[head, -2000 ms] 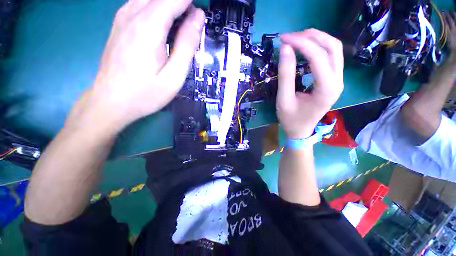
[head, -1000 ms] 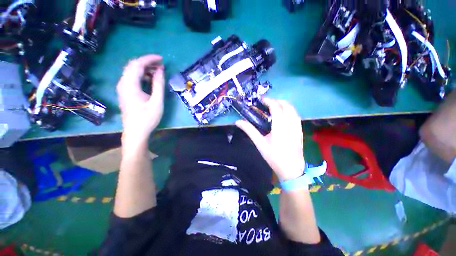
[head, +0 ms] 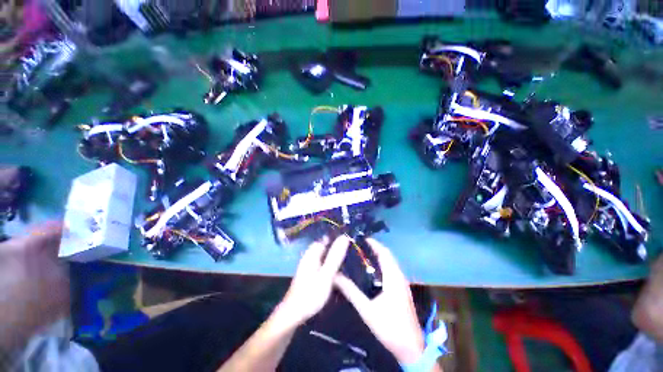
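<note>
A half-assembled camcorder body [head: 327, 200] lies on the green bench in front of me, its round barrel pointing right. A wide white ribbon cable [head: 320, 205] runs along it, with a small orange patch at its left end. Its narrow black side arm [head: 361, 267] sticks out towards me, with thin wires ending in a silver-white tip. My left hand [head: 314, 276] is at the arm's left side, fingertips near its base. My right hand [head: 385, 301] holds the arm from the right. Parts of the arm are hidden by my fingers.
A white box [head: 100, 212] stands at the bench's left edge. Several similar black units [head: 190, 218] lie left and behind; more are heaped at right [head: 541, 196]. People's arms show at both sides [head: 33, 290]. A red stool [head: 541, 338] is below the bench at right.
The view has risen to show more of the bench. The unit has turned so its barrel points right. My left hand has moved in from the left to the side arm beside my right hand.
</note>
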